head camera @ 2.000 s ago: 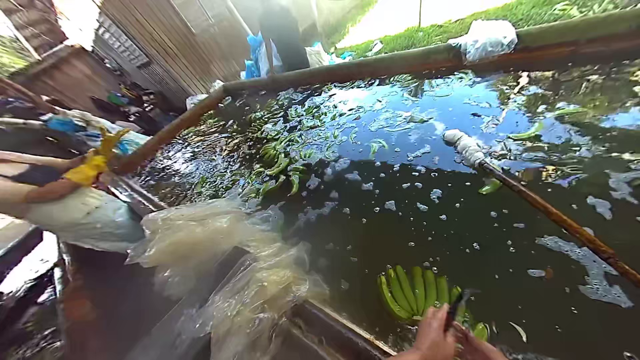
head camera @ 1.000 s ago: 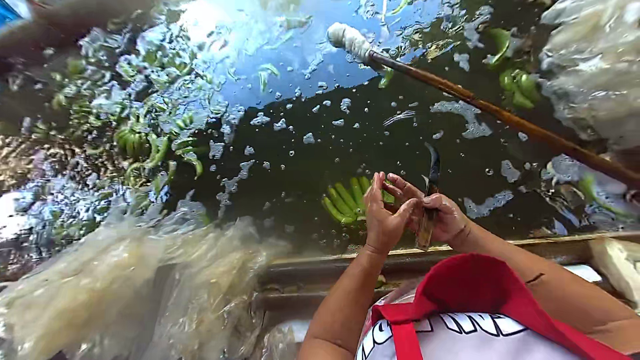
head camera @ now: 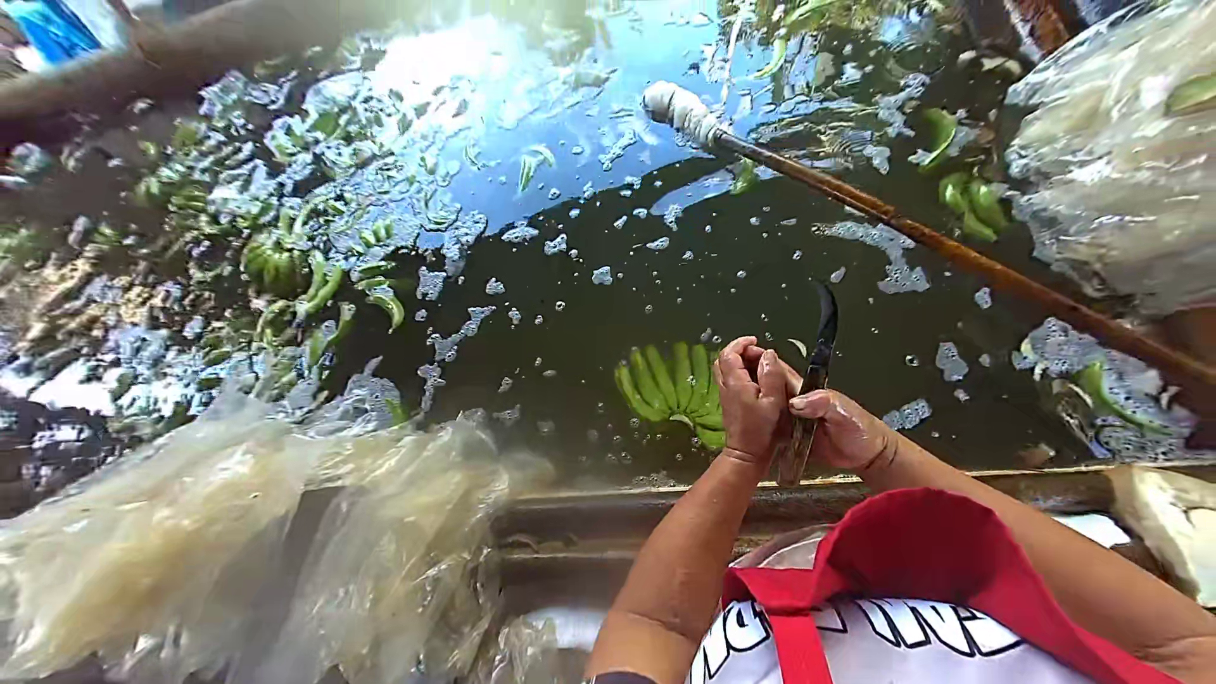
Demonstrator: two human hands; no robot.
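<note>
My right hand [head camera: 845, 429] grips the wooden handle of a knife with a dark curved blade [head camera: 825, 328], its tip pointing up and away from me. Close against it is my left hand [head camera: 752, 399], fingers bent, touching or nearly touching the right; whether it holds anything cannot be told. A hand of green bananas [head camera: 670, 385] floats in the dark water just left of my left hand, partly hidden behind it. Both hands are above the water near the tank's close edge.
A pole [head camera: 912, 228] with a white wrapped end slants over the water. More green bananas [head camera: 275, 266] float among foam at left. Clear plastic sheeting [head camera: 399, 532] drapes the near edge [head camera: 589, 518] at left; more plastic [head camera: 1121, 152] lies at right.
The view has swung downward and right since two seconds ago. Between one second ago and now, my hands have stayed close together, with the knife still in the right.
</note>
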